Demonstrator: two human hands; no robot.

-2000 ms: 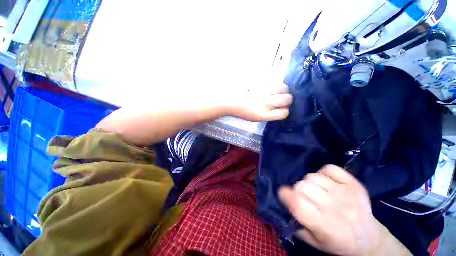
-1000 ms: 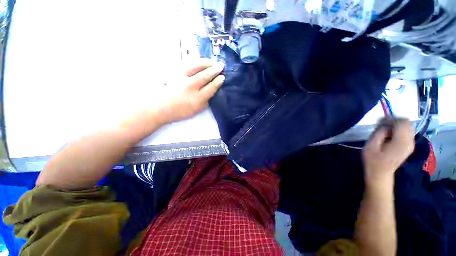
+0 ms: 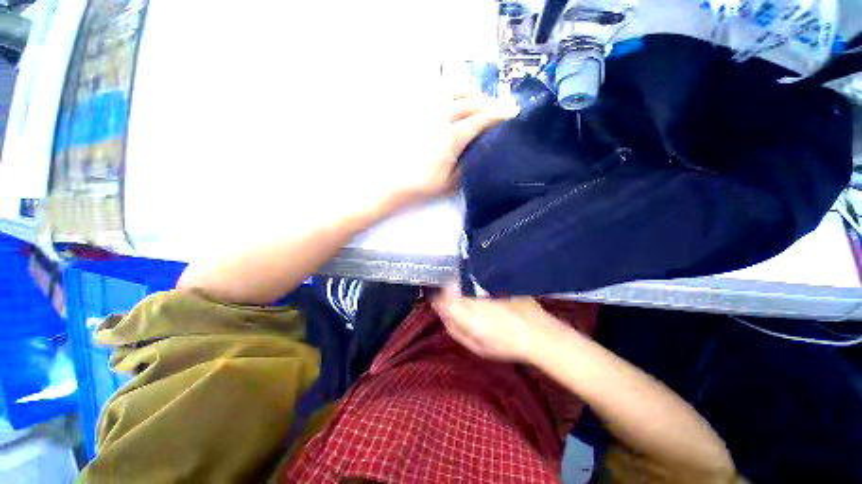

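A dark navy garment piece [image 3: 586,217] lies on the white table under the presser foot area [image 3: 520,64]. A thin pale straight line, perhaps a zipper or pocket opening [image 3: 548,210], crosses it. My left hand [image 3: 463,137] rests at the cloth's left edge just below the needle area, fingertips on the cloth; its forearm lies over the table. My right hand [image 3: 487,324] is at the table's front edge, its fingers at the garment's lower left corner, where a small pale edge shows. These fingers are blurred. A grey cylinder fitting [image 3: 579,76] stands right of the needle area.
A measuring tape [image 3: 397,268] runs along the front edge of the white table [image 3: 284,104]. Brown and blue tape [image 3: 94,123] covers its left end. Blue crates [image 3: 113,302] stand below left. Dark cloth [image 3: 699,378] hangs below the table at right, and a white-striped piece [image 3: 345,301] lies near the lap.
My right hand has moved from the far right to the garment's lower left corner. My left hand stays near the needle area, its fingers now more bent. The view has shifted.
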